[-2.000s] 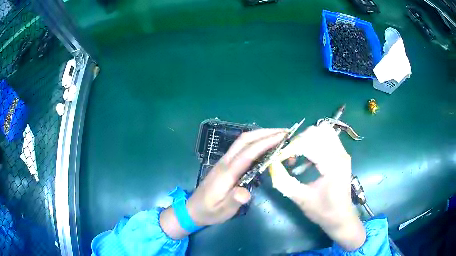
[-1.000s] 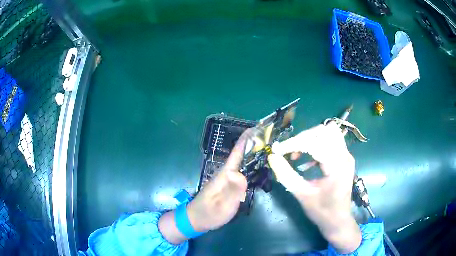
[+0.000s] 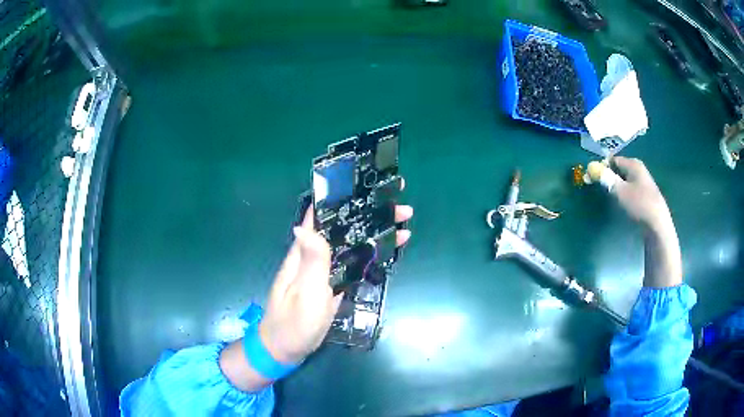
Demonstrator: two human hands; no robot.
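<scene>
My left hand (image 3: pixel 295 297), with a light-blue band at the wrist, holds a black circuit board (image 3: pixel 356 208) with silver squares, tilted upright above the bench. A thin purple wire shows on its lower part. A black housing with a clear rim (image 3: pixel 359 318) shows below and behind the board; whether my hand holds it too I cannot tell. My right hand (image 3: pixel 640 191), with pale finger cots, is at the right, fingertips right beside a small yellow-orange lump (image 3: pixel 579 175). Whether they grip anything I cannot tell.
A silver air blow gun (image 3: pixel 530 252) lies between my hands, its hose trailing to the lower right. A blue bin (image 3: pixel 507 81) of small black parts stands upper right, beside a white cloth (image 3: pixel 618 110) on a white container. A metal rail (image 3: pixel 77 269) and mesh are at the left.
My right hand has left the board and moved right to the yellow-orange lump, uncovering the blow gun. My left hand has turned the board so its component face shows.
</scene>
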